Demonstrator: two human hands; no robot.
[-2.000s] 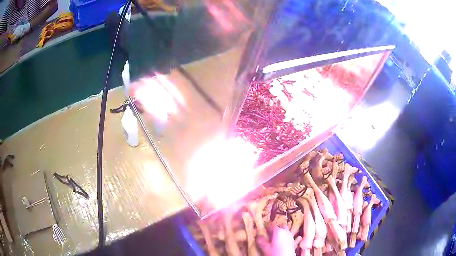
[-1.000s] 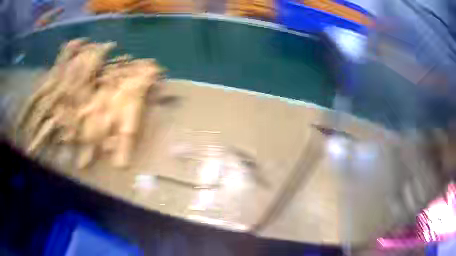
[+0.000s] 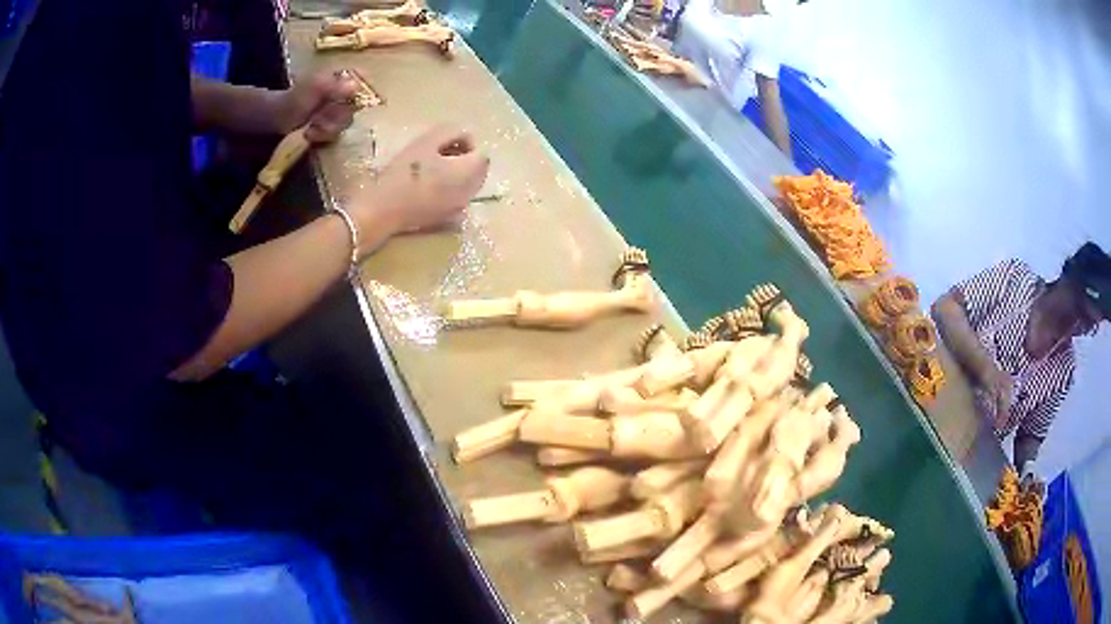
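Neither of my hands is in view. A heap of beige limb parts (image 3: 682, 451) lies on the brown bench (image 3: 426, 378), piled over its far edge beside the green belt. Their squared stubs mostly point left, and several toed ends show dark bands. One separate limb part (image 3: 554, 307) lies across the bench just above the heap, its dark-banded toes at the right.
Another worker in dark clothing (image 3: 110, 219) sits at the left, holding a limb part (image 3: 271, 180). A blue tray (image 3: 311, 573) stands at lower left. The green conveyor belt (image 3: 719, 232) runs diagonally. Beyond it are orange bundles (image 3: 835, 226) and a person in stripes (image 3: 1011, 323).
The view has swung left, away from the parts box and blue crate. The hand seen at the crate two seconds ago is out of view. The heap and neighbouring worker now show clearly.
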